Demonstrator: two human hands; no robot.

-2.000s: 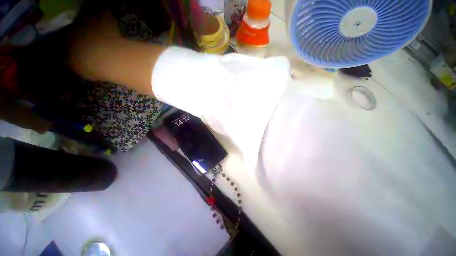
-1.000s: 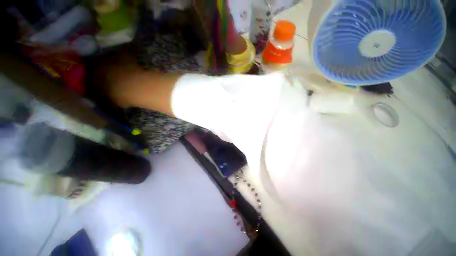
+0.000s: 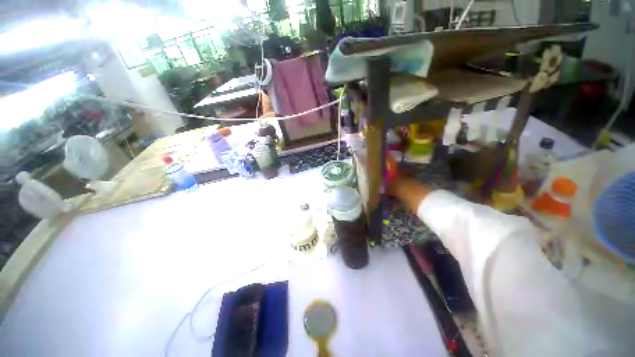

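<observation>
My right arm in a white sleeve reaches in from the right to the dark wooden shelf (image 3: 376, 139). The visible part of my right hand (image 3: 407, 192) is by the shelf post, with something red beside it; the fingers are hidden, so I cannot tell if it holds anything. A patterned speckled cloth (image 3: 404, 226) lies under the shelf. A smartphone (image 3: 445, 282) lies near the sleeve, partly covered by it. My left hand is out of the picture.
Left of the shelf stand a tumbler (image 3: 350, 233) and a white jug (image 3: 304, 233). Nearer are a hand mirror (image 3: 320, 321) and a dark phone (image 3: 245, 317) on navy cloth. An orange-capped bottle (image 3: 557, 199) and a desk fan (image 3: 620, 216) are at right.
The view has swung up and left, showing the whole shelf, the left table and the room behind. My right arm still reaches to the shelf; its hand remains mostly hidden.
</observation>
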